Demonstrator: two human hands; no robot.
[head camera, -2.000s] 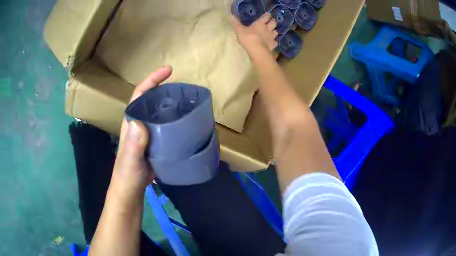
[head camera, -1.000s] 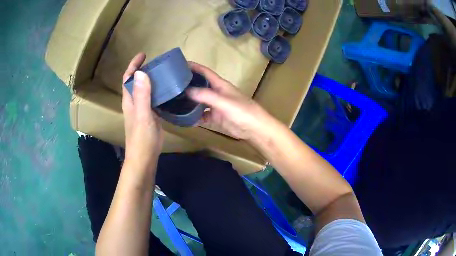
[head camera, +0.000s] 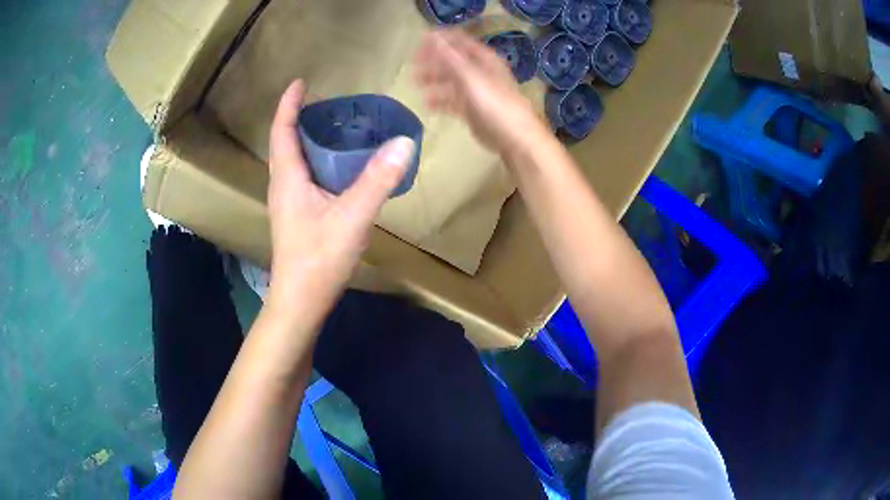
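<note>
My left hand (head camera: 327, 205) holds a dark grey plastic housing (head camera: 359, 132) over the near part of the open cardboard carton (head camera: 210, 186). The housing's open side faces up towards me and a centre boss shows inside. My right hand (head camera: 468, 83) is blurred, over the brown layer pad (head camera: 429, 210), with fingers apart and nothing seen in it. Several upright housings (head camera: 564, 61) stand in rows at the carton's far right. Another housing (head camera: 452, 8) stands at the top edge of the picture, partly cut off, just beyond my right hand.
A bright blue stool (head camera: 722, 264) stands right of the carton, with a lighter blue stool (head camera: 781, 142) behind it. Another carton (head camera: 800, 44) is at the top right. A dark-clothed shape (head camera: 810, 391) fills the lower right. Blue stool legs (head camera: 327, 439) show below my knees.
A second ago both hands held two housings together. Now my left hand holds one, and my right hand has moved away towards the far side of the carton. More housings show at the top.
</note>
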